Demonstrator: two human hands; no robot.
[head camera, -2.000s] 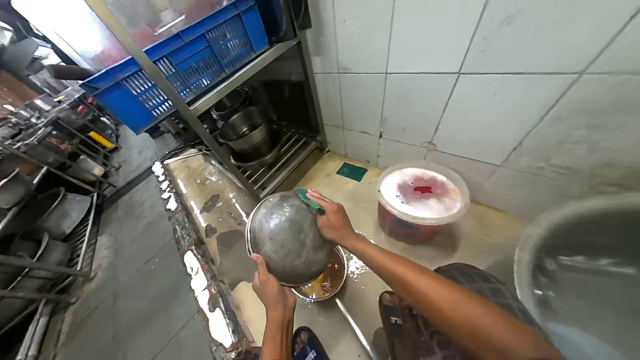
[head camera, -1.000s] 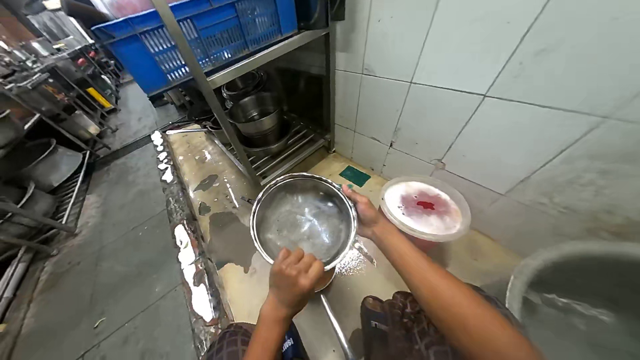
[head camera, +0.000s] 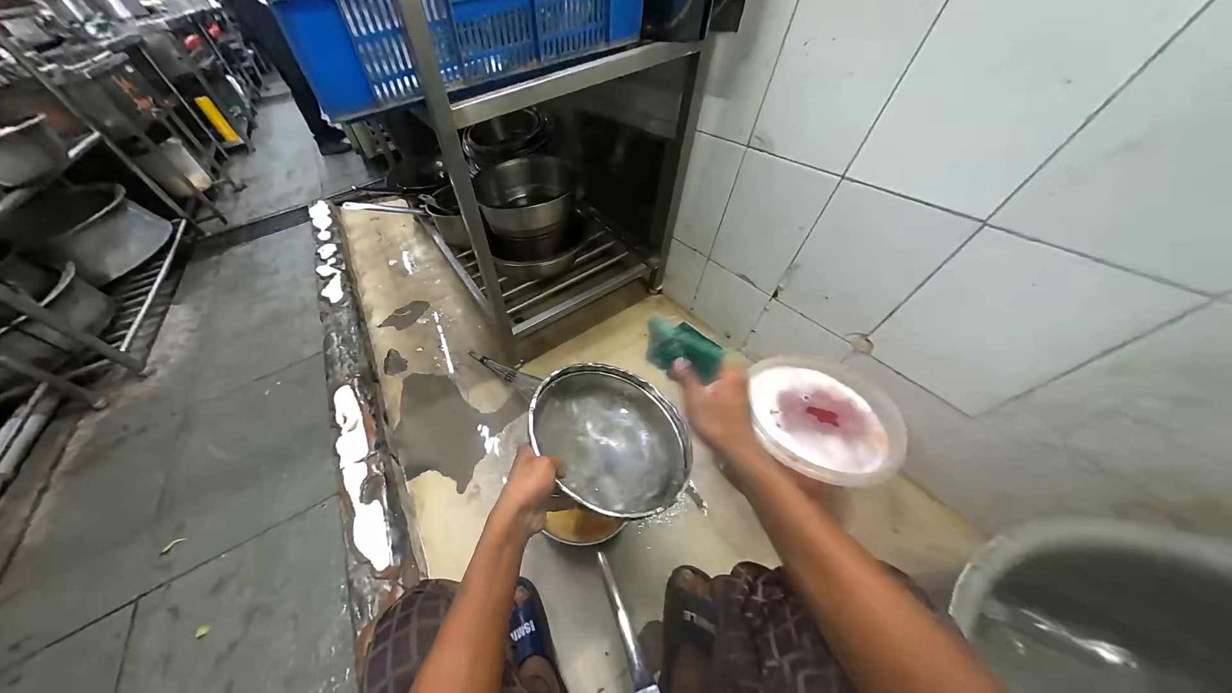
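My left hand (head camera: 531, 486) grips the near left rim of a round metal bowl (head camera: 611, 443), whose wet inside faces up toward me. Off the bowl's right side, my right hand (head camera: 717, 404) is blurred, with a green scouring pad (head camera: 659, 337) at its fingertips. Another dark green pad (head camera: 698, 354) lies just behind those fingers, partly covered. Under the bowl shows a pan (head camera: 582, 527) with orange-brown liquid, and its long metal handle points toward me. A wire whisk (head camera: 505, 371) rests behind the bowl. Right of my right hand stands a plastic tub (head camera: 828, 419) of foamy, reddish liquid.
A large grey basin (head camera: 1001, 568) with water stands at the lower right. Ahead is a metal rack (head camera: 577, 313) with stacked pots (head camera: 525, 197) and a blue crate (head camera: 337, 67). A raised ledge (head camera: 361, 462) edges the wet floor. A person's legs (head camera: 289, 67) show at the back left.
The bowl showed its underside two seconds ago; now its inside faces up. My left hand has moved from the bowl's near inside to its left rim. My right hand has left the bowl's right rim.
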